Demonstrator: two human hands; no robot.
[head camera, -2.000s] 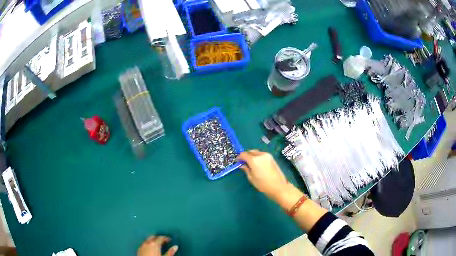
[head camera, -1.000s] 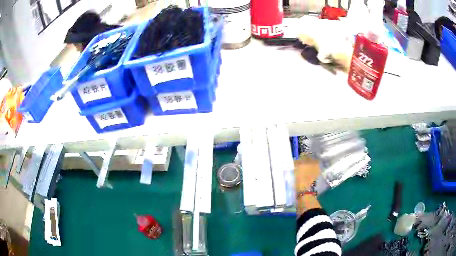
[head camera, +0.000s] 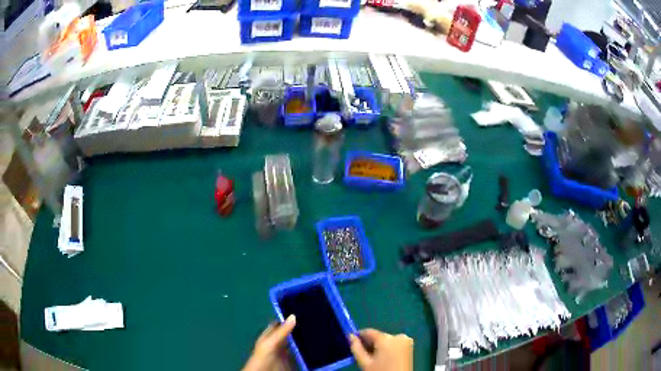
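A blue tray (head camera: 341, 309) with a dark, almost black content is held between my two hands near the front edge of the green bench top. My left hand (head camera: 269, 346) grips its left side, with the thumb over the rim. My right hand (head camera: 383, 351) grips its right side. A smaller blue tray of small silver and dark fittings (head camera: 343, 250) stands just behind it. What exactly fills the dark tray is too blurred to tell.
Grey mesh strips (head camera: 496, 301) lie in a row at the right. A blue tray with brown-gold pieces (head camera: 373, 170), a clear jar (head camera: 441, 197), a clear cylinder (head camera: 327, 150), clear packs (head camera: 279, 192) and a red bottle (head camera: 225, 194) stand behind. A white shelf (head camera: 210, 51) crosses the back.
My right hand has come back from the rear of the bench, and both hands now hold the dark-filled tray. The view has tilted down again from the shelf.
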